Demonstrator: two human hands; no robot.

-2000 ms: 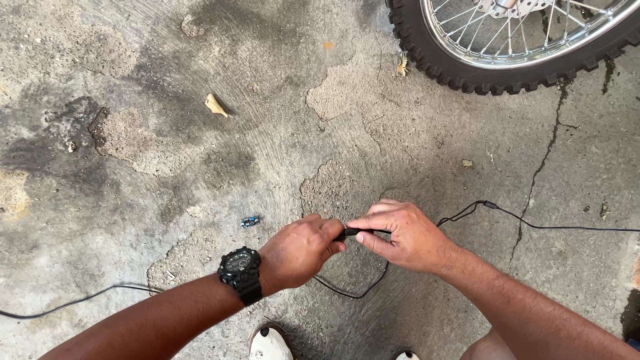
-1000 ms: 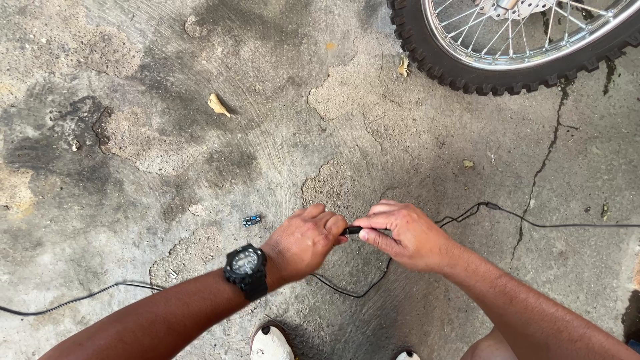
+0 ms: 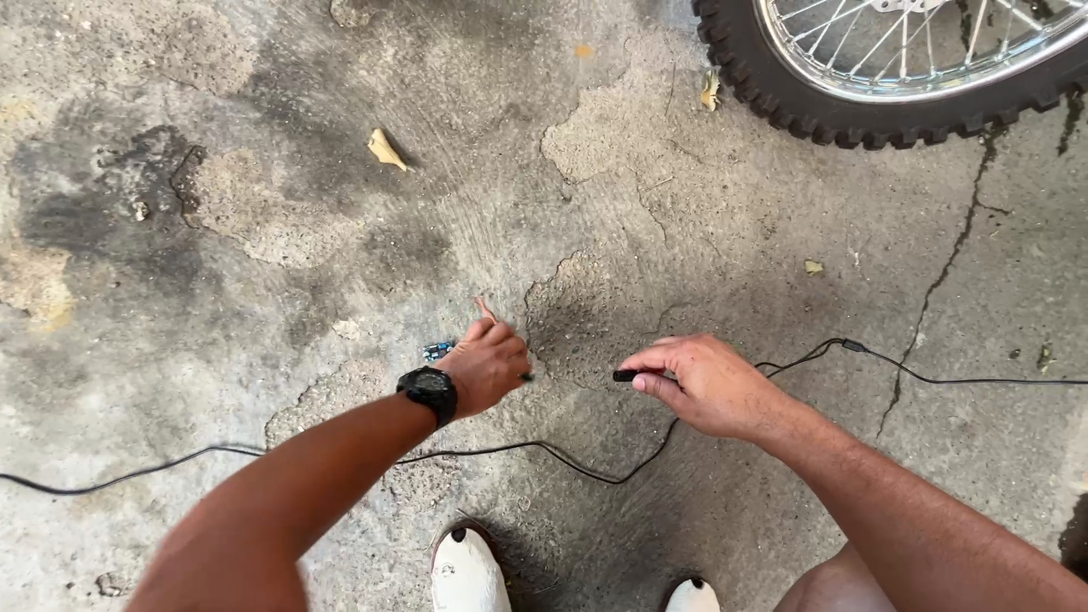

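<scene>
My right hand (image 3: 710, 382) pinches a small black cable connector (image 3: 626, 375) between thumb and fingers, its end pointing left. My left hand (image 3: 486, 365), wearing a black wristwatch (image 3: 429, 394), is curled low over the concrete. A small dark tip shows at its lower right edge; what it belongs to is hidden by the fingers. Just left of the left hand lies a small blue and black object (image 3: 438, 350), too small to name surely. A thin black cable (image 3: 544, 445) runs along the ground from the left edge, under the left forearm, and rises towards the right hand.
A knobby tyre (image 3: 816, 119) on a spoked wheel stands at the upper right. The black cable continues through a small junction (image 3: 852, 345) to the right edge. Dry leaves (image 3: 387, 150) lie on the cracked concrete. White shoes (image 3: 467, 574) show at the bottom.
My hands were together at the black connector and are now apart. The left hand has moved left, close to the blue and black object. The right hand still holds the connector.
</scene>
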